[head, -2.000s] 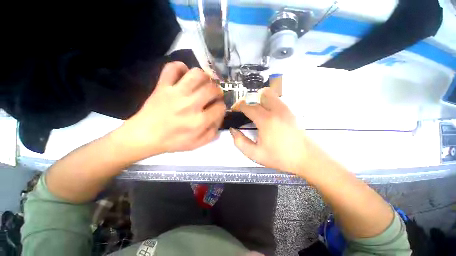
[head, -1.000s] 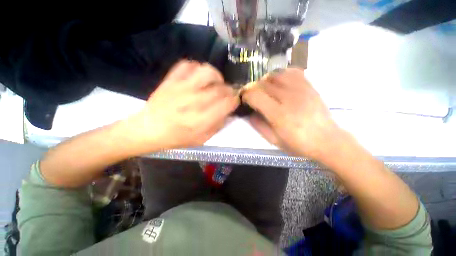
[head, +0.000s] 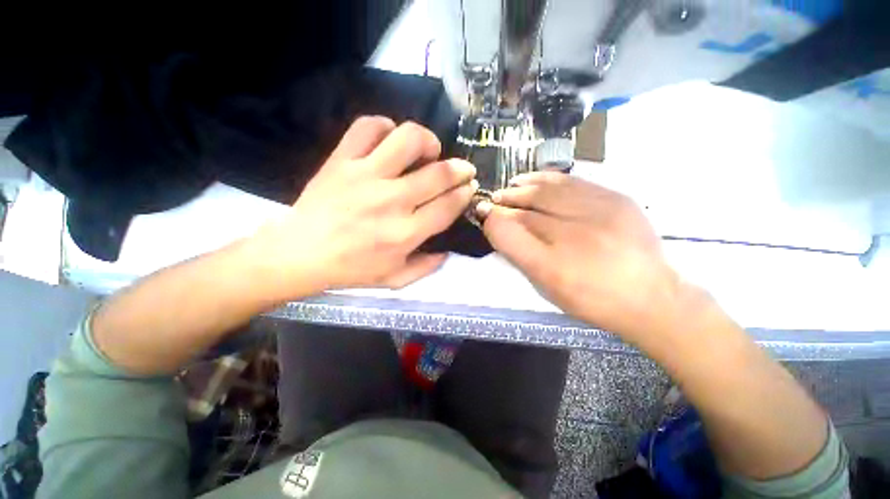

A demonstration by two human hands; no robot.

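Note:
The black garment (head: 224, 127) lies in a large dark heap on the left of the table and runs under my left hand to the needle area. My left hand (head: 385, 210) pinches the garment edge just in front of the presser foot (head: 503, 132). My right hand (head: 576, 234) meets it there, thumb and forefinger closed on a small plaid piece (head: 479, 206) between both hands' fingertips. A bit of black cloth shows below the fingertips. Fingers hide most of the plaid piece.
The white sewing machine (head: 742, 49) stands at the back, with a black strip (head: 810, 63) over it. A tan tab (head: 591, 136) is right of the foot. A scale (head: 439, 314) runs along the table's front edge. A plaid heap (head: 229, 390) is low left, a blue crate (head: 683, 453) low right.
The view has shifted, then steadied. Both hands have come from beside the foot to a spot in front of it, and their fingertips now meet at the plaid piece, which shows more clearly.

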